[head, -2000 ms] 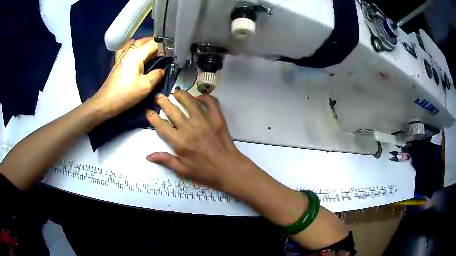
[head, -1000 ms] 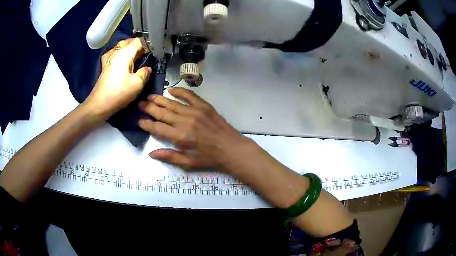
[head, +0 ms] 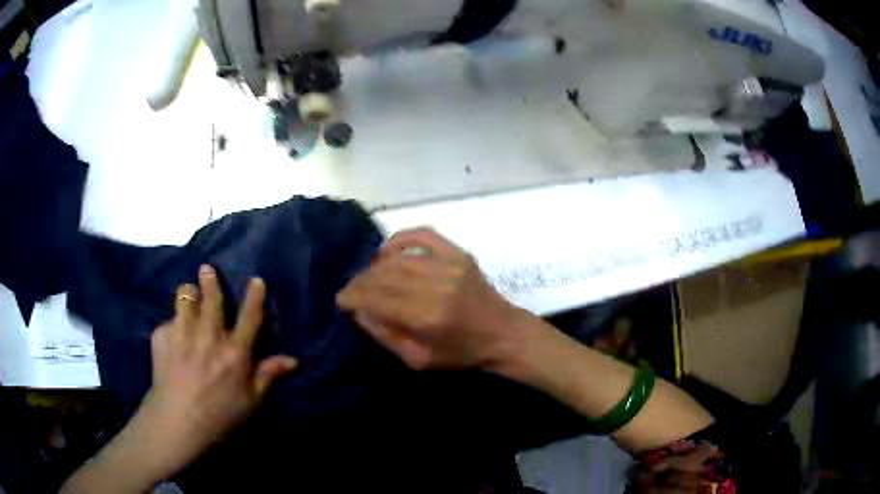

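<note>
A navy cut panel (head: 289, 241) lies over the front edge of the white table, away from the needle. My left hand (head: 207, 362) rests on top of it with the fingers apart. My right hand (head: 425, 299) is at the panel's right edge with the fingers curled, blurred; the frame suggests it pinches the cloth edge. The presser foot and needle area (head: 280, 121) has no cloth under it. The white JUKI sewing machine (head: 637, 77) stands behind.
More navy cloth (head: 39, 193) lies at the left of the table. A long off-white rounded piece (head: 177, 72) is left of the machine head. A small pinkish item (head: 753, 159) lies at the right of the bed. A cardboard surface (head: 738, 323) with yellow rails is below right.
The panel has come out from under the needle toward me. Both hands have moved from the needle to the table's front edge. The view has shifted, with the machine now higher in it.
</note>
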